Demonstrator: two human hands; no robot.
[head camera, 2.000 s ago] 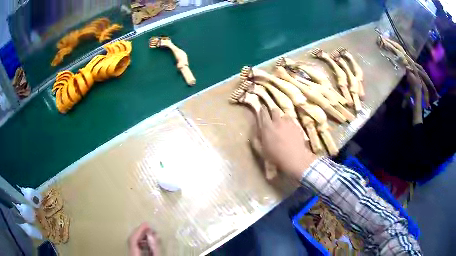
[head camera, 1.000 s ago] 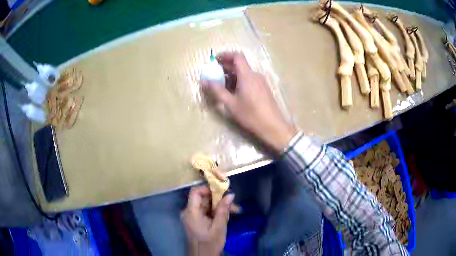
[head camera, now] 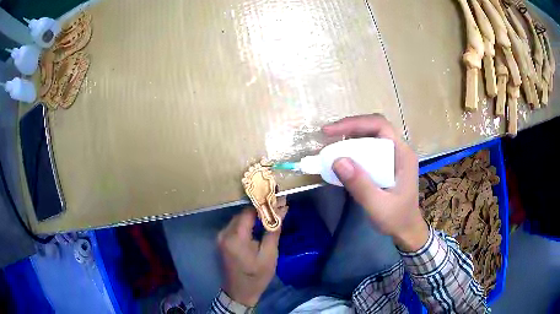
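My left hand (head camera: 248,251), low in the middle below the table edge, holds a tan figure leg. Its foot underside (head camera: 262,189) faces up, with toes at the top and a recessed outline; the rest of the leg is mostly hidden by my fingers. My right hand (head camera: 387,184) is shut on a white glue bottle (head camera: 362,160), held sideways. Its green-blue nozzle points left, with the tip at the toe edge of the foot. Whether glue is coming out cannot be told.
Tan figure legs (head camera: 473,58) lie at the table's right end. A pile of soles (head camera: 69,67), spare glue bottles (head camera: 26,59) and a smartphone (head camera: 42,160) are at the left. A blue bin (head camera: 503,214) of brown soles stands at lower right. The curved table edge (head camera: 147,219) crosses in front.
My right hand has lifted the glue bottle off the table, tipped it sideways and brought it to the foot. The foot underside has turned up to face the camera. The view has shifted.
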